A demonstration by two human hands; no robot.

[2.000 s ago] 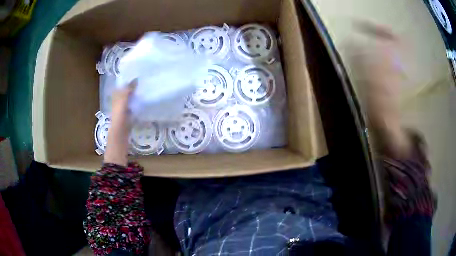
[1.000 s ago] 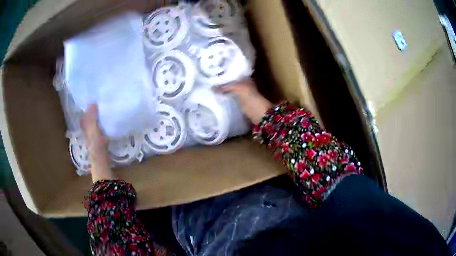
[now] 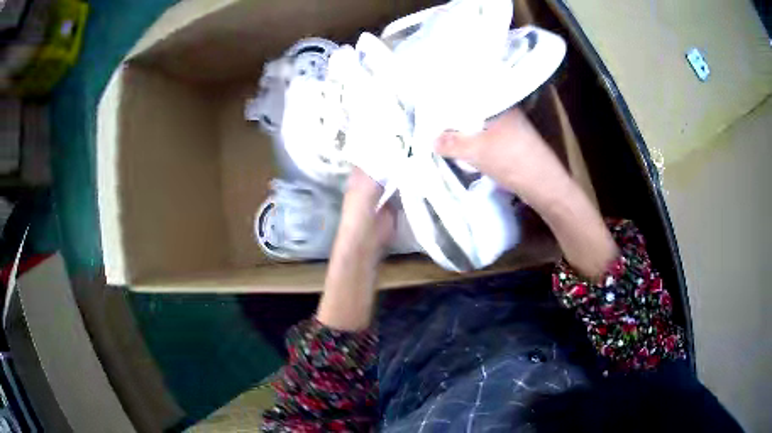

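Observation:
Several round white plastic housings (image 3: 453, 216) are bunched and tilted with a white plastic sheet at the right part of the open brown carton (image 3: 169, 169). My left hand (image 3: 364, 203) reaches into the carton under the bunch, its fingers hidden behind the white parts. My right hand (image 3: 495, 148) grips the bunch from the right, thumb on top. Glare hides where sheet and discs part. Another housing (image 3: 283, 224) lies at the lower middle of the carton and one (image 3: 313, 59) at its back.
A small pale square insert (image 3: 697, 64) lies on the cardboard-covered bench (image 3: 719, 144) at right. A yellow crate (image 3: 55, 51) stands at upper left. Cardboard (image 3: 72, 338) and green floor show at lower left.
The housings and sheet, earlier in flat rows, are now bunched and raised toward the carton's right side. The carton's left part shows bare cardboard. Both hands have moved right within the view.

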